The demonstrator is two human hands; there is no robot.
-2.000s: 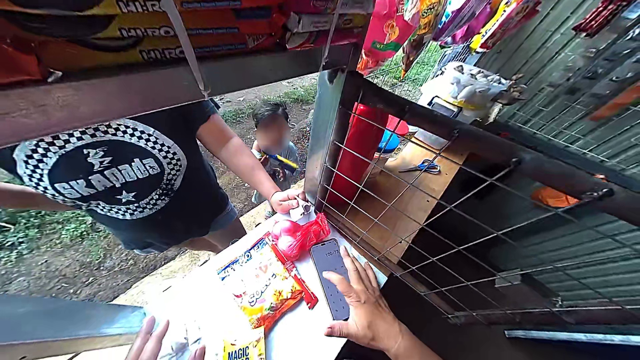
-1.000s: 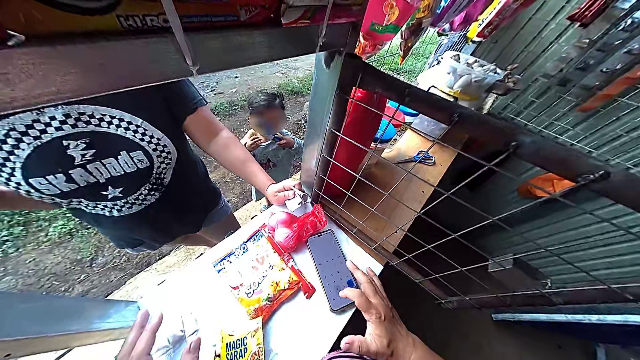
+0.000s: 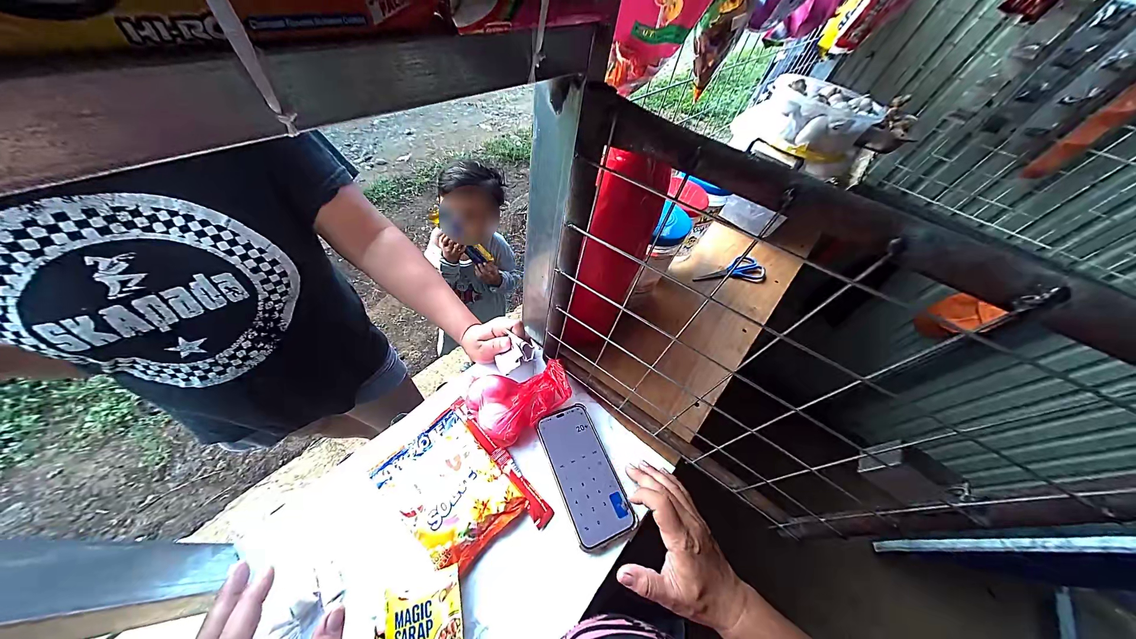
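My right hand (image 3: 683, 550) is beside the lower right edge of a smartphone (image 3: 586, 477) showing a calculator, its fingers apart and holding nothing. At the bottom left, my left hand (image 3: 257, 608) shows only its spread fingertips, close to a small clear plastic packet (image 3: 311, 608). Left of the phone, a seasoning or snack packet (image 3: 457, 493) lies on the white counter, with a slim red sachet (image 3: 519, 475) along its right edge. A yellow Magic Sarap sachet (image 3: 424, 611) is below it. Above the phone sits a red plastic bag (image 3: 519, 404) with round pink items.
Across the counter, a person in a black shirt (image 3: 151, 284) rests a hand (image 3: 493, 340) holding crumpled paper at the corner. A child (image 3: 475, 248) stands behind. Right of the counter is a wire grille (image 3: 701, 311); beyond it are blue scissors (image 3: 741, 270) on a wooden shelf (image 3: 737, 328).
My right hand was touching the phone's screen and is now off it, to its lower right. The child's hands have come up near the mouth since the earliest frame.
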